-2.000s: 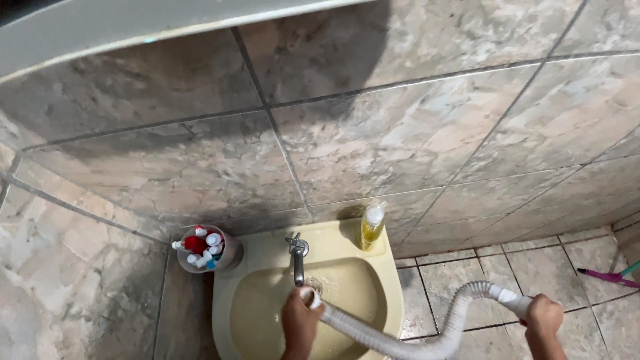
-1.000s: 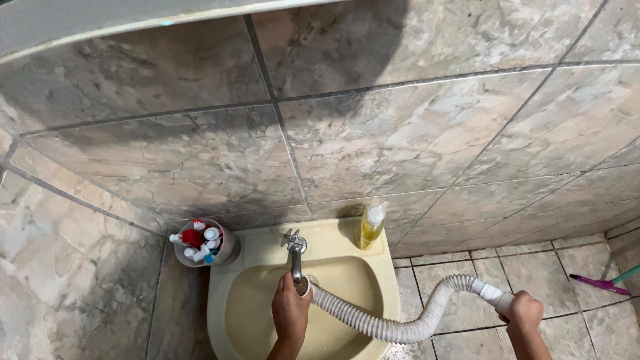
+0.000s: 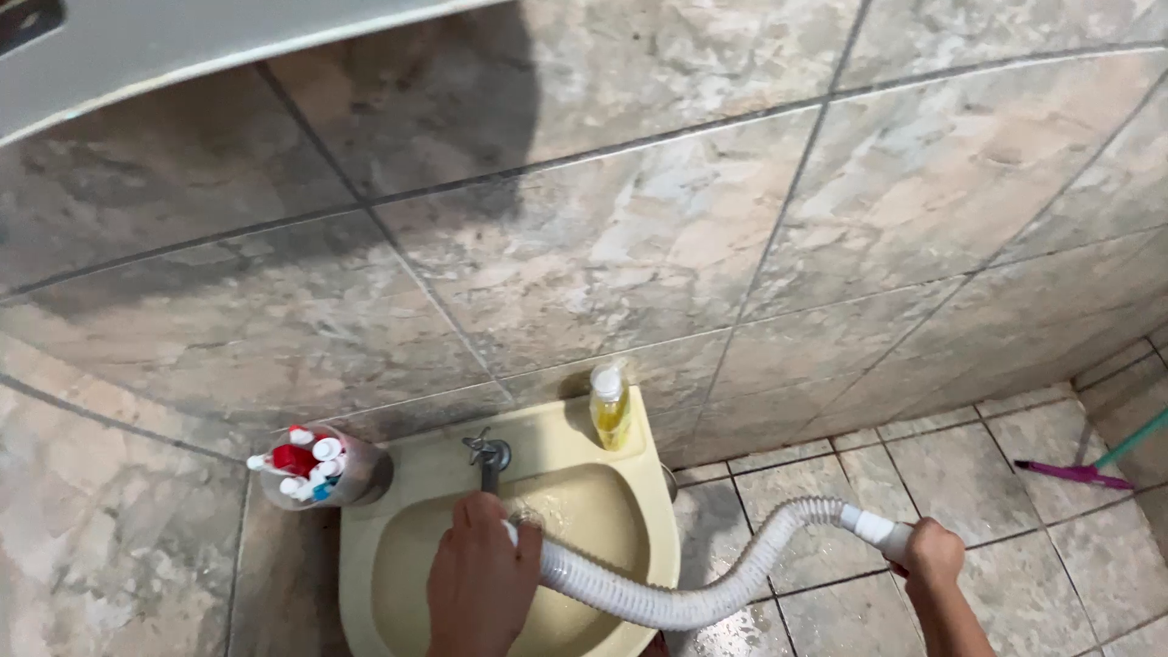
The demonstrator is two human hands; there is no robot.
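A white corrugated flexible hose (image 3: 680,607) runs from the cream washbasin (image 3: 662,511) out over the tiled floor. My left hand (image 3: 484,575) is closed around its near end, right at the spout of the metal faucet (image 3: 490,456); the fingers hide where hose and spout come together. Out to the right, my right hand (image 3: 933,552) grips the smooth grey and white end fitting (image 3: 876,529), partly covering its tip. Behind the bowl, on the basin's back right corner, stands a clear bottle of yellow liquid (image 3: 610,411) with a white cap.
Left of the basin, a translucent container (image 3: 342,493) holds several tubes and bottles. A purple squeegee (image 3: 1077,473) with a green handle rests on the floor at the far right. Marbled wall tiles (image 3: 639,228) rise behind the basin, and a pale edge (image 3: 228,36) crosses the upper left.
My left hand has come up over the faucet spout with the hose end, after being lower at the spout. My right hand still holds the other end.
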